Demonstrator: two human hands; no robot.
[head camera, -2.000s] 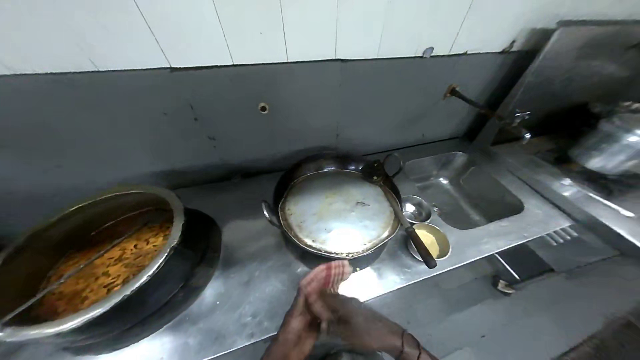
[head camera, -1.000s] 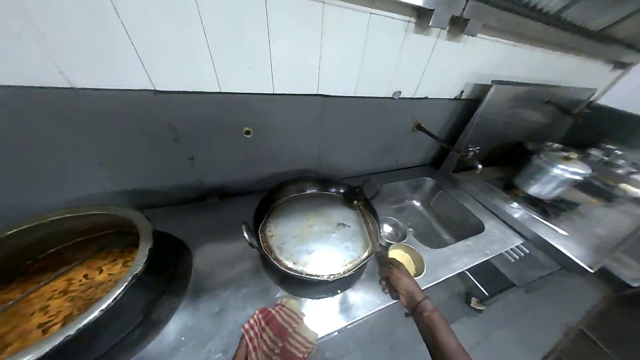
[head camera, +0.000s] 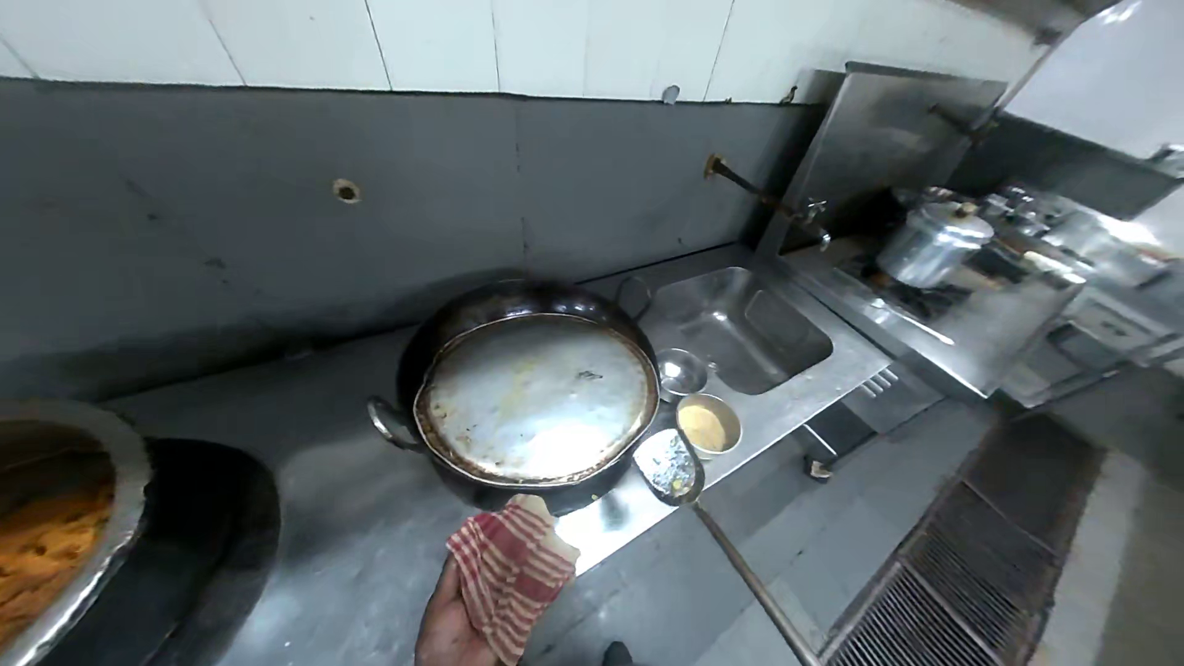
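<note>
My left hand (head camera: 453, 622) holds a red and white checked cloth (head camera: 513, 575) just below the near rim of a dark wok (head camera: 518, 301). A flat round metal lid (head camera: 536, 398) covers most of the wok. Off its right side is a long-handled metal skimmer or spatula (head camera: 671, 464), its head stained and its handle (head camera: 754, 578) running down out of the frame. My right hand is outside the view. Beside the wok stand a small steel bowl (head camera: 682, 372) and a bowl of yellowish contents (head camera: 709, 425).
A large pot (head camera: 129, 462) of orange-brown food stands at the far left. A steel sink (head camera: 745, 328) lies right of the wok, with a tap (head camera: 814, 227) above. Farther right, a lidded metal pot (head camera: 934, 242) sits on a stove. A floor grate (head camera: 953, 564) is at the lower right.
The long-handled utensil, earlier resting across the wok's right rim, is now off it. My right hand, at its handle one second ago, has left the view. The hands were together two seconds ago.
</note>
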